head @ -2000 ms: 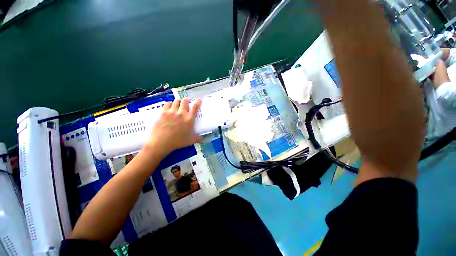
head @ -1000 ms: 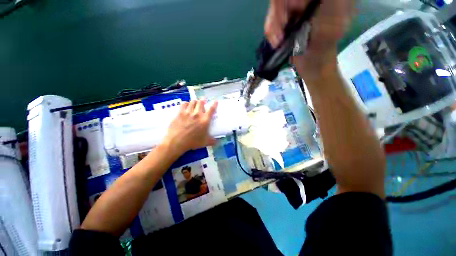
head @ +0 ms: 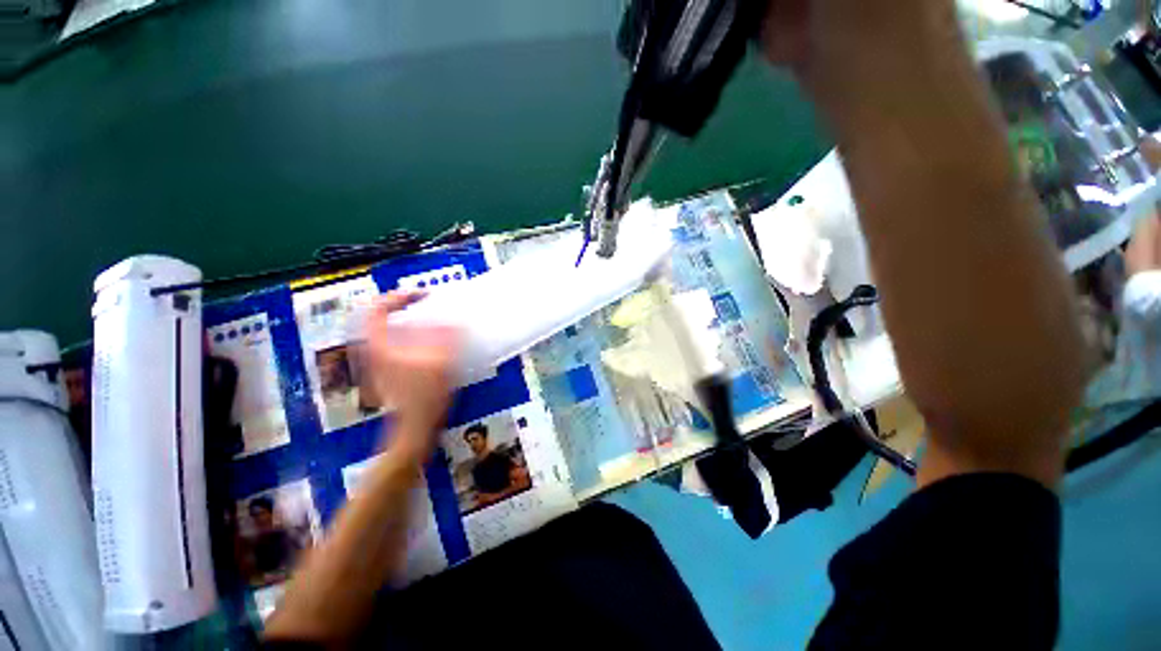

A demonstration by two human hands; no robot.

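Note:
A white appliance unit [head: 548, 295] lies slanted on the bench, its right end higher in the picture. My left hand [head: 414, 363], blurred, is at the unit's left end and holds it. My right hand [head: 792, 36] is at the top edge, partly cut off, around the black electric screwdriver [head: 688, 57]. The screwdriver's metal nose [head: 606, 235] points down at the unit's right part; whether it touches cannot be told. A dark, blurred power cord [head: 723, 426] hangs at the bench's front edge.
More white units [head: 153, 445] stand at the left. A dark green conveyor [head: 318, 127] runs behind the bench. A crumpled cream patch [head: 656, 343] lies right of the unit. The clear-lidded screw feeder [head: 1057, 146], a black hose [head: 828, 363] and another person's hand [head: 1143, 242] are at the right.
My left hand has moved left and down to the unit's end. The unit has turned, now showing a plain face. The screwdriver and my right hand have shifted up and left since a second ago.

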